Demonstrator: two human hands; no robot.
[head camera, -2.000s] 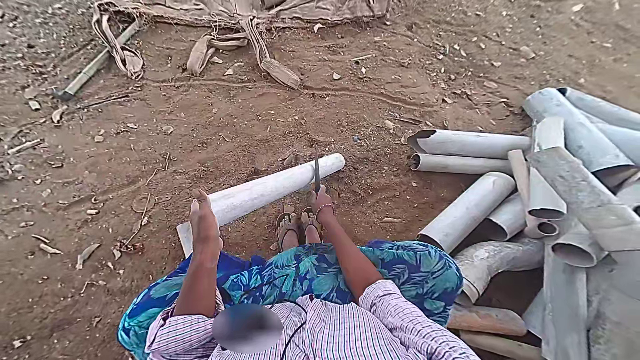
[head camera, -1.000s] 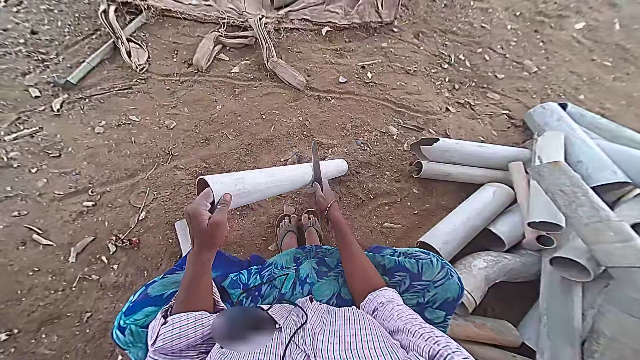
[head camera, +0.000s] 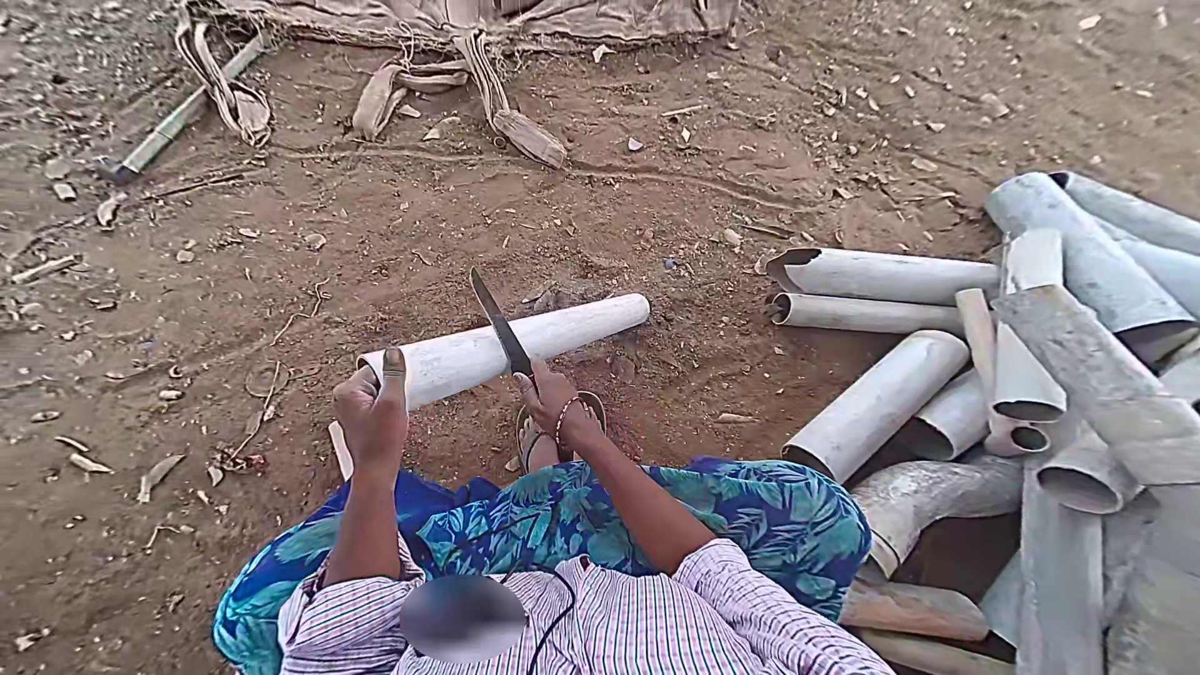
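A pale, hollow tube (head camera: 553, 330), which looks like a plant sheath or pipe, lies slanted over the dirt in front of my knees. At its wider near end my left hand (head camera: 375, 403) grips the rim, thumb up on the outside. My right hand (head camera: 553, 403) is closed around the handle of a long dark-bladed knife (head camera: 502, 323). The blade crosses over the tube's middle, pointing up and left. Whether its edge touches the surface cannot be told. The tube's far end rests on or close above the ground.
To the right lies a pile of similar grey-white tubes (head camera: 877, 398), with flat pieces (head camera: 1059, 572) among them. A cloth sheet (head camera: 609, 23) with fabric straps (head camera: 525, 139) lies ahead, beside a greenish pole (head camera: 187, 112). My sandalled feet (head camera: 539, 445) are just below the knife.
My left hand was open by the tube's side two seconds ago and now grips its end. The knife has moved from near the tube's far end towards my left hand.
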